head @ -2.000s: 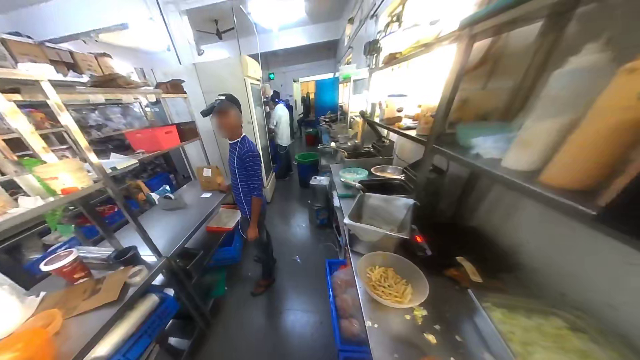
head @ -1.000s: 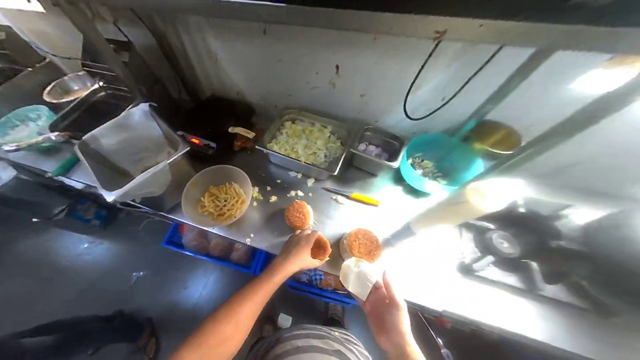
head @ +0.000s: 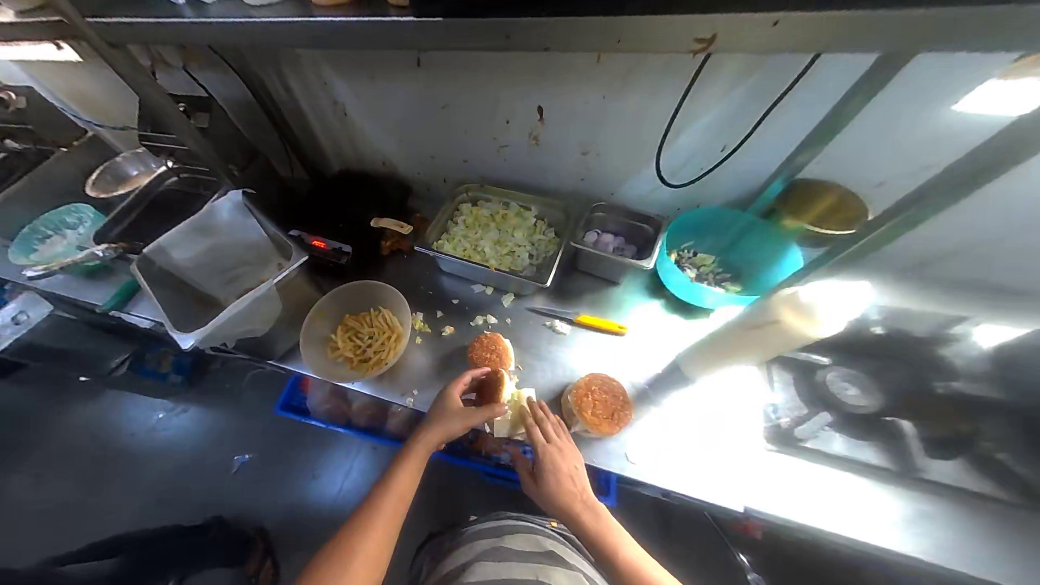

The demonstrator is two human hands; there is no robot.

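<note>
My left hand (head: 457,413) grips a browned burger bun (head: 491,388) near the front edge of the steel counter, its cut side tipped to the right. Against that side my right hand (head: 554,455) holds a pale, flat, square piece (head: 513,413), perhaps cheese or paper; bits of pale filling show between bun and piece. Just behind my left hand lies another bun (head: 490,351). To the right of my right hand rests a larger, seed-topped bun (head: 600,405). A knife with a yellow handle (head: 600,324) lies farther back on the counter.
A bowl of fries (head: 367,341) stands left of the buns. Behind are a steel pan of chopped cabbage or lettuce (head: 497,236), a smaller pan of sliced onion (head: 611,242) and a teal bowl (head: 772,256). A gas stove (head: 845,390) is at right; a blue crate (head: 357,426) sits below the edge.
The view has swung from the aisle down to the counter. Since one second ago, my right hand and its pale piece have moved left, up against the bun in my left hand.
</note>
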